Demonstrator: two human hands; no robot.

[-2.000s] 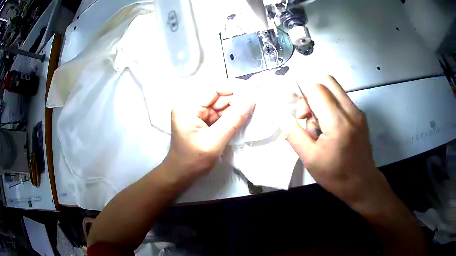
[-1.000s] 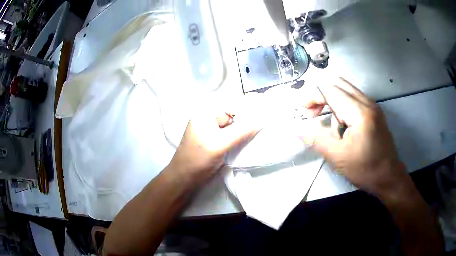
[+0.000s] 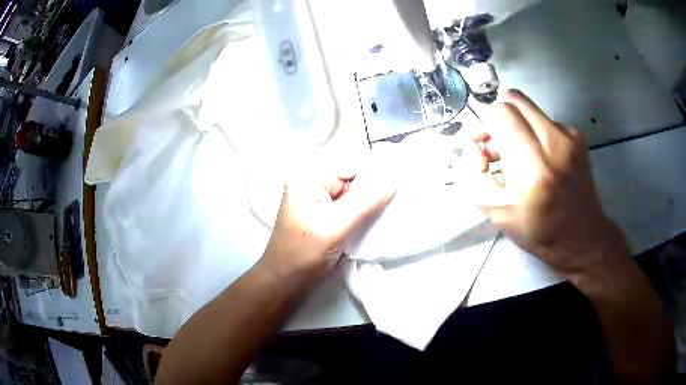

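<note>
A small white fabric piece (image 3: 421, 289) lies in front of the sewing machine, its pointed corner hanging over the table's front edge. My left hand (image 3: 320, 214) holds its left side between thumb and curled fingers. My right hand (image 3: 538, 177) pinches its right side, fingers bent; glare washes out the fingertips and the cloth between the hands. The metal needle plate (image 3: 399, 105) is just beyond the hands. The presser foot (image 3: 432, 96) shows above it, with no cloth visible under it. A larger white garment (image 3: 173, 203) is heaped at the left.
The long white rounded machine part (image 3: 297, 75) stands above my left hand. A dark round fitting with a pale knob (image 3: 481, 75) is right of the foot. A brown table edge strip (image 3: 92, 203) runs down the left, with dark and orange tools (image 3: 69, 259) beyond it.
The view has shifted, so the table and machine sit further right than at first. The fabric's pointed corner now hangs lower over the front edge. My right hand has moved slightly up and right since one second ago.
</note>
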